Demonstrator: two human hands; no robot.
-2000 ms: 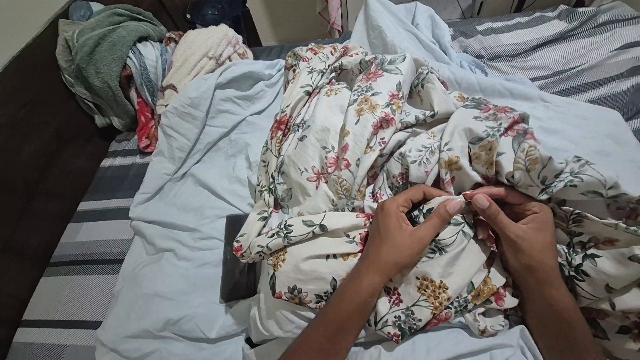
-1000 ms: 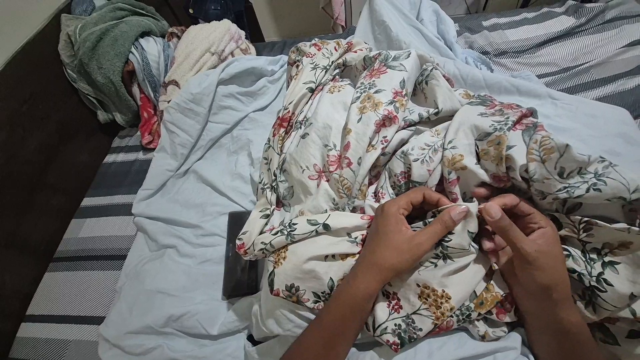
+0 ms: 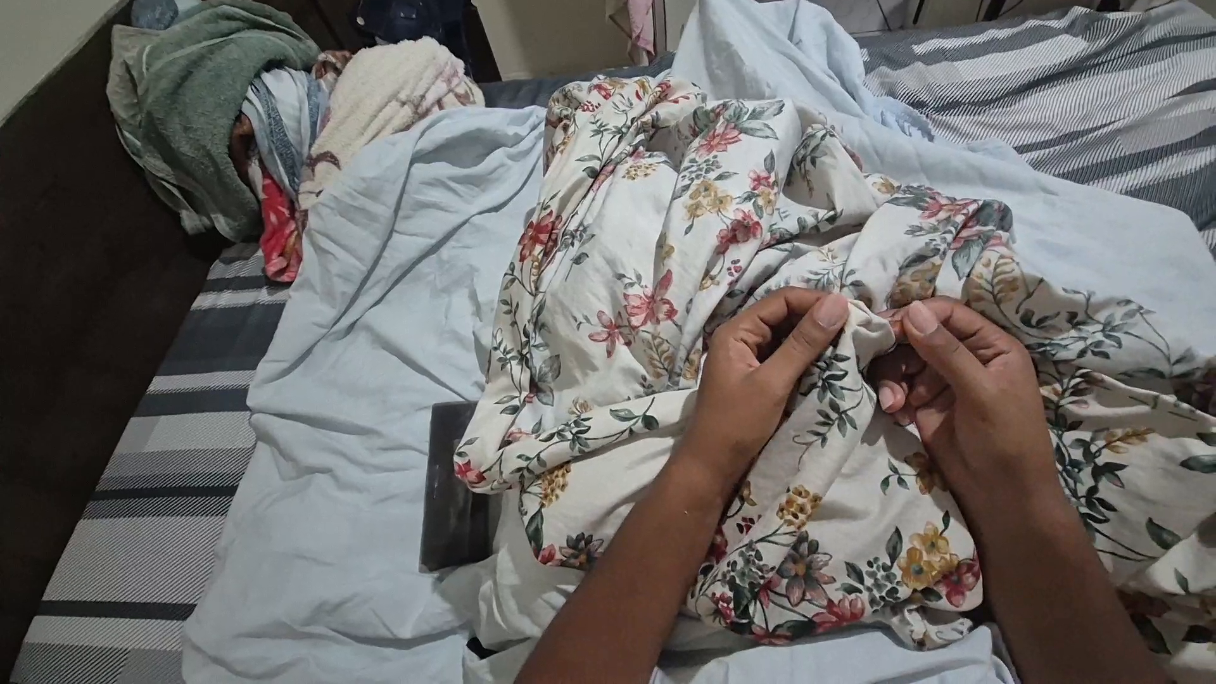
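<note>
A white cloth printed with red, yellow and green flowers lies in loose folds across the middle and right. My left hand pinches a small fold of it between thumb and forefinger. Close by on the right, my right hand has its thumb and forefinger together at the other side of that fold, with the remaining fingers curled below. Whether a small item such as a needle is between the fingertips cannot be told. Part of the floral cloth drapes beneath both wrists.
A pale blue sheet lies under the floral cloth, on striped grey bedding. A dark flat object is partly covered at the cloth's left edge. A green towel and a cream fleecy cloth are heaped at the upper left.
The pinched fold stands up between my fingertips more than before. My right hand's lower fingers, behind the cloth two seconds ago, now show curled beside it.
</note>
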